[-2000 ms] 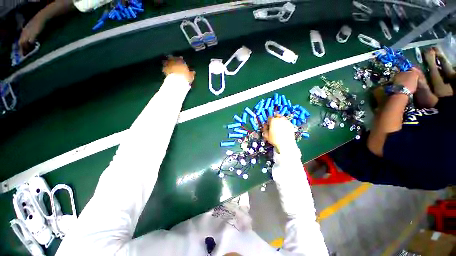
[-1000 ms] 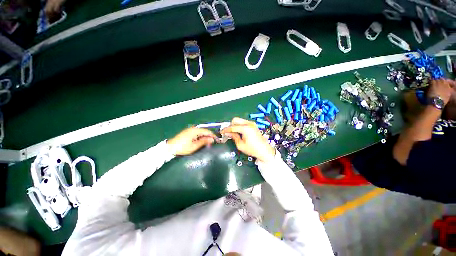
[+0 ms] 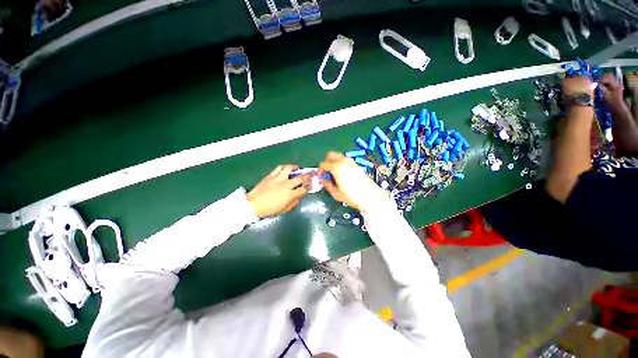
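My left hand (image 3: 278, 191) and my right hand (image 3: 344, 183) meet over the green bench. Between their fingertips they hold a small white and blue part (image 3: 311, 177); the fingers hide much of it, so its exact form cannot be told. Just right of my right hand lies a heap of blue battery cells (image 3: 413, 136), with circuit boards and lead wires (image 3: 413, 179) tangled at its near side. A few small round parts (image 3: 355, 221) lie at the heap's lower left edge.
White housings (image 3: 61, 259) are piled at the left. A white strip (image 3: 210, 152) divides bench from belt, where a filled housing (image 3: 238, 75), a white housing (image 3: 336, 61) and others lie. A second parts heap (image 3: 505, 126) and a neighbouring worker's arm (image 3: 570, 143) are at the right.
My hands stay together; the part between them has turned and shows more white. The housings on the belt have shifted left in view. The neighbour's hand has moved to the blue cells at the far right.
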